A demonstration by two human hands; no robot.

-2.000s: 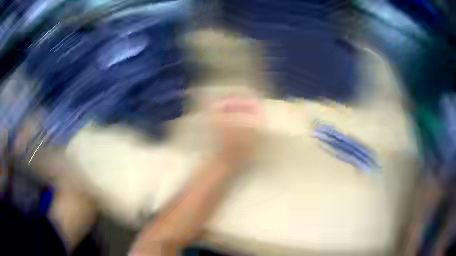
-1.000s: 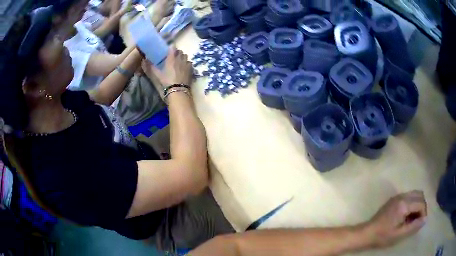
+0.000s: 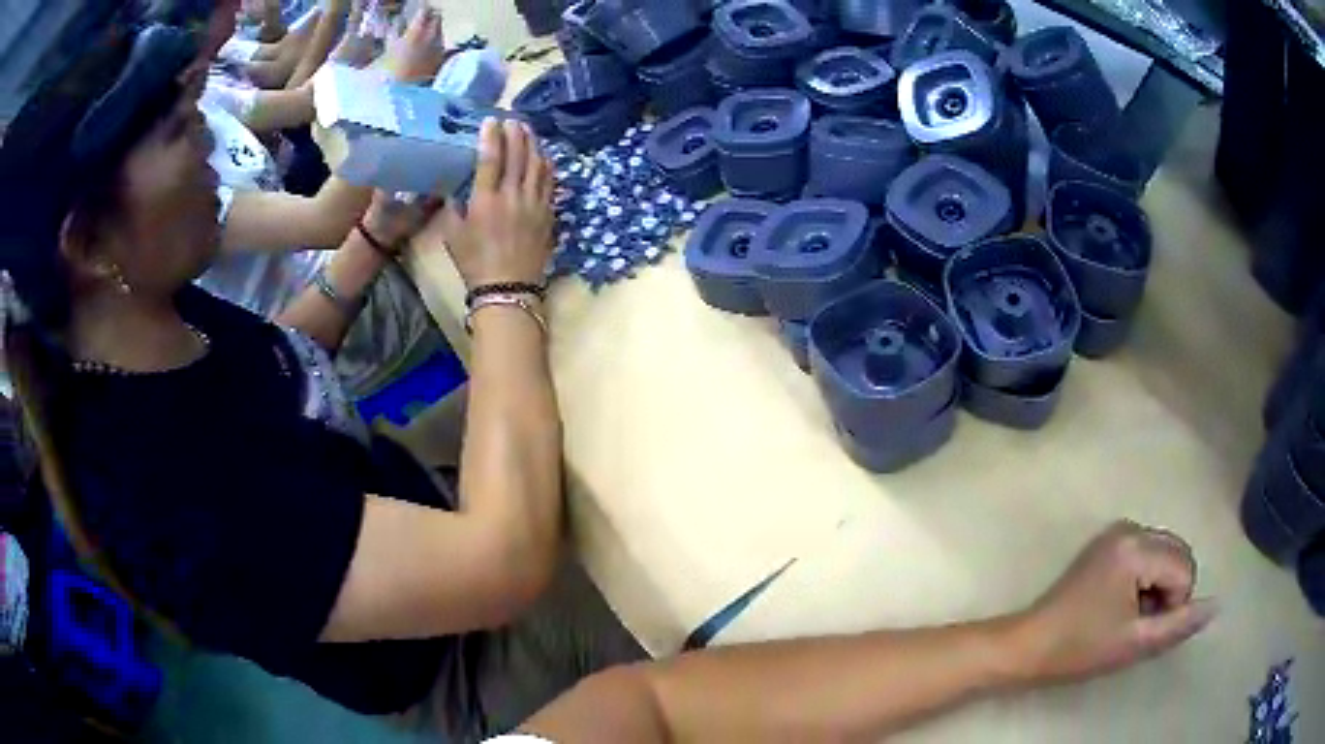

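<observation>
My left hand (image 3: pixel 1122 599) rests on the tan table (image 3: pixel 959 531) at the lower right, its forearm crossing from the bottom edge. Its fingers are curled in and nothing shows in them. My right hand is out of the picture. Dark grey housings stand beyond my hand, some stacked; the nearest open cup (image 3: pixel 885 349) is upright and shows a round central boss. A heap of small silver and dark fittings (image 3: pixel 618 204) lies left of the housings. A few small dark and silver fittings (image 3: pixel 1271 709) lie at the lower right edge.
A seated person in a dark top (image 3: pixel 218 480) is at the left, holding a pale blue box (image 3: pixel 400 134). Other workers sit beyond. A dark slit (image 3: pixel 741 603) marks the table covering near its front edge. Dark stacks (image 3: pixel 1293 480) stand at the right edge.
The view has steadied and shifted slightly right, so the housings appear further left. The neighbour's box is now tilted more level. My left hand stays curled on the table.
</observation>
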